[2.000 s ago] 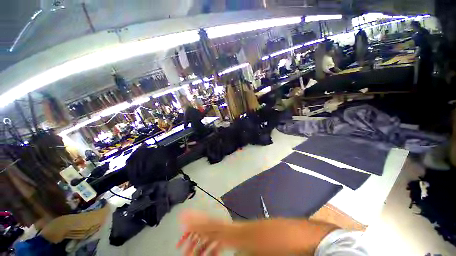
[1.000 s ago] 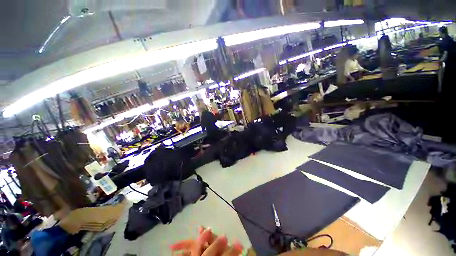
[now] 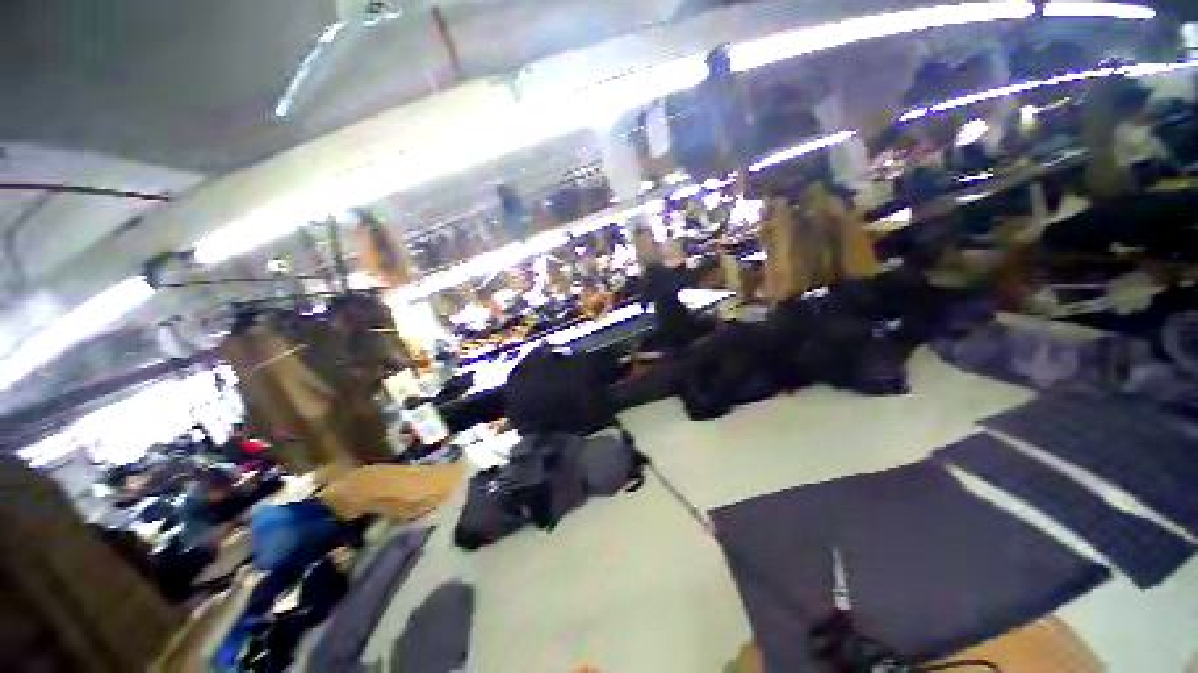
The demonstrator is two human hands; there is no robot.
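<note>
A wide dark grey fabric block [image 3: 907, 539] lies on the pale table [image 3: 591, 592]. A pointed silver blade [image 3: 841, 579], shears-like, lies on its near part. Beside it is a blurred black object with a looped cord [image 3: 861, 647], perhaps the cutter. Brown paper or card [image 3: 1044, 651] shows under the block's near edge. Only tiny skin-coloured slivers show at the bottom edge; I cannot tell which hand they belong to or what it does. The frame is blurred.
Narrower dark strips [image 3: 1071, 506] lie at the right. A crumpled dark heap [image 3: 552, 484] sits left of centre, with curved cut panels [image 3: 434, 631] nearer. Tan card [image 3: 394, 489] and blue cloth [image 3: 292, 536] are at the left. Black piles [image 3: 801, 355] line the far edge.
The view has swung left, so the table things sit further right and cut panels show at lower left. The forearm and hands seen before have almost left the bottom edge.
</note>
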